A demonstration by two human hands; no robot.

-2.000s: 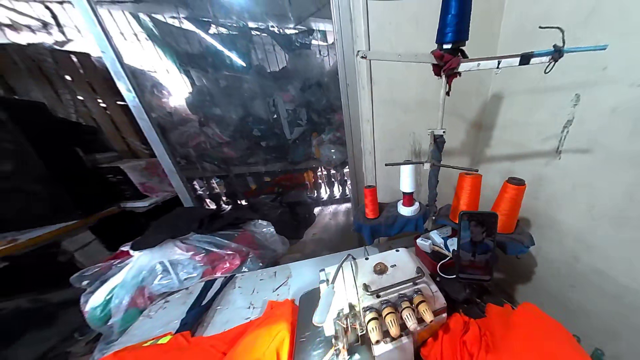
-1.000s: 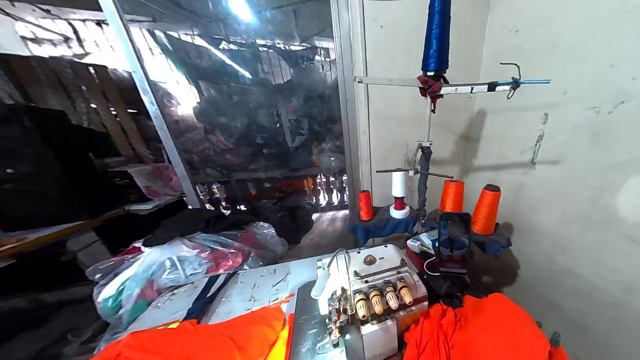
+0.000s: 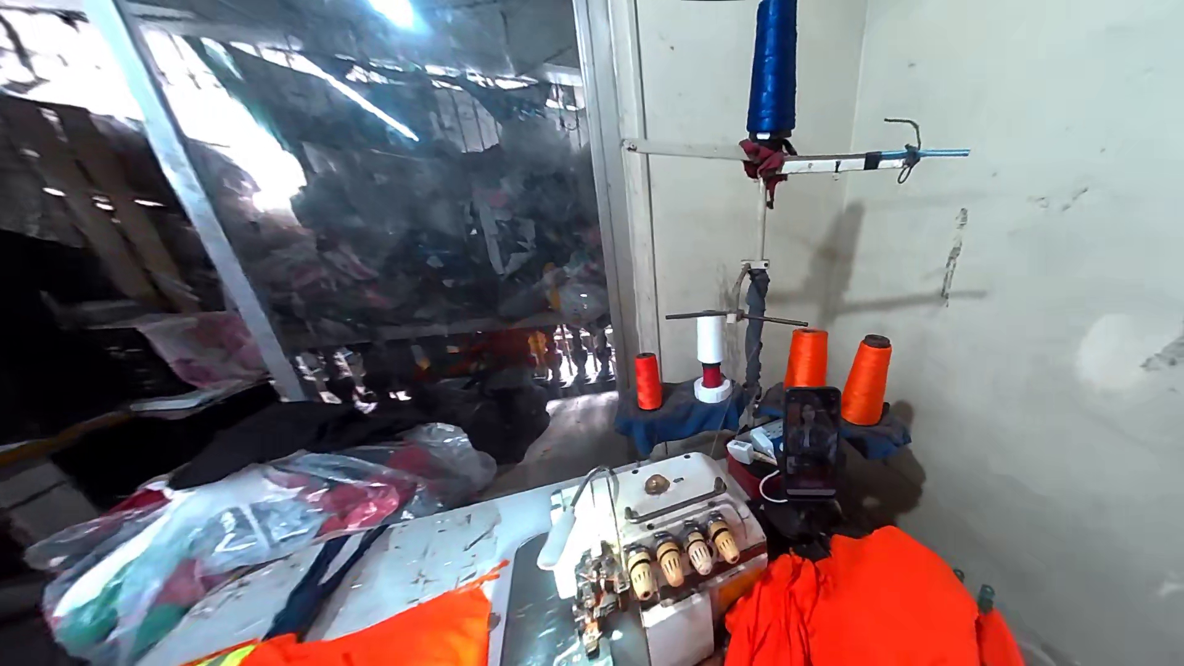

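Neither of my hands shows in the head view. Low in the middle stands a white overlock sewing machine (image 3: 684, 499) with several cream tension knobs on its front. Orange fabric (image 3: 407, 634) with a yellow strip lies on the worktable to its left. More bright orange fabric (image 3: 869, 601) is heaped at its right. Behind the machine are an orange-red thread cone (image 3: 648, 381), a white spool (image 3: 710, 340) and two larger orange cones (image 3: 807, 359) (image 3: 867, 381). A smartphone (image 3: 812, 442) stands upright in front of them.
Clear plastic bags of cloth (image 3: 277, 509) lie on the white worktable (image 3: 444, 536) at left, with a dark strap (image 3: 324, 578) near them. A thread stand (image 3: 763, 222) carries a blue thread cone (image 3: 775, 69). A metal-framed glass panel (image 3: 435, 203) and a pale wall (image 3: 1036, 240) rise behind.
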